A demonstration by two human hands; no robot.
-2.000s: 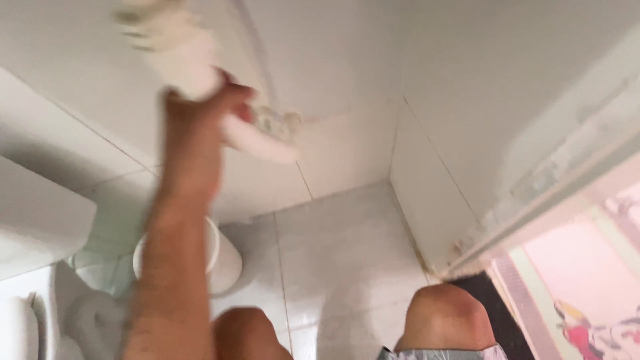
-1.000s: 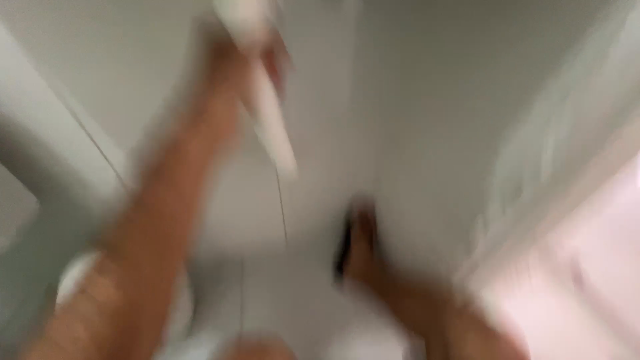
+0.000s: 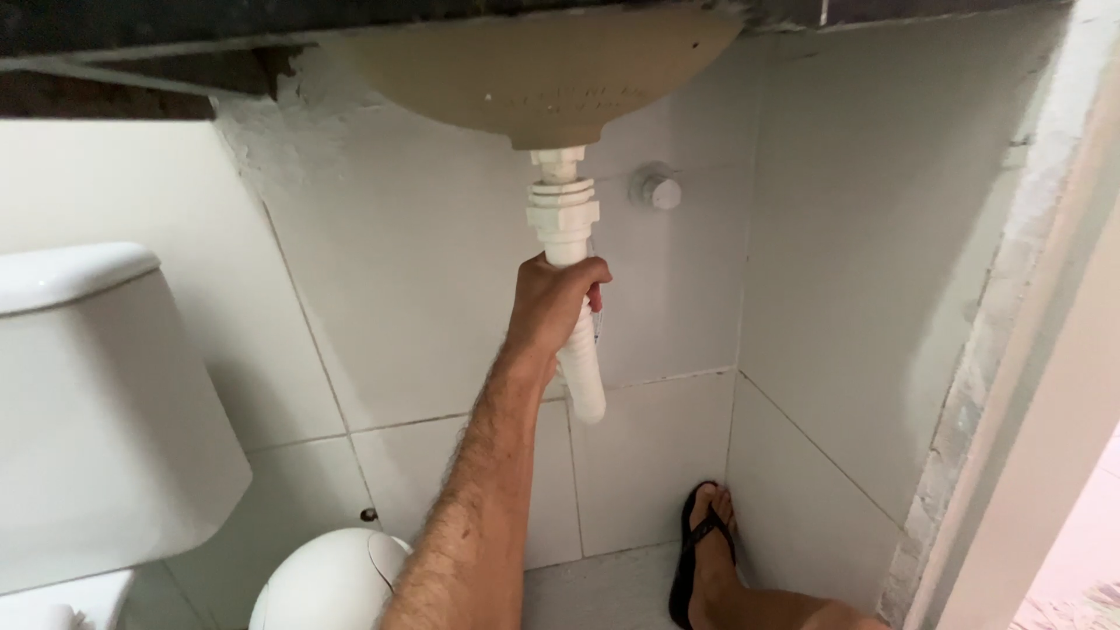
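Observation:
My left hand [image 3: 560, 302] is wrapped around the white corrugated plastic drain pipe [image 3: 581, 363], its thumb on the near side and fingers behind. Above my hand, the pipe joins a white plastic coupling [image 3: 563, 213] under the outlet of a beige sink basin [image 3: 542, 74]. Below my hand the pipe bends at its lowest visible point; my hand and forearm hide part of it. Reddish fingertips show at the pipe's right side. My right hand is out of view.
A capped wall fitting [image 3: 658, 191] is right of the pipe. A toilet tank [image 3: 105, 411] and a rounded white bin [image 3: 324, 582] stand left. A foot in a black flip-flop [image 3: 700, 551] is by the corner. The dark counter edge [image 3: 437, 19] runs overhead.
The view has tilted up strongly, bringing the basin and coupling into sight. My left hand is on the white pipe in the earlier frames too. The foot in the flip-flop has come into view since the oldest frame.

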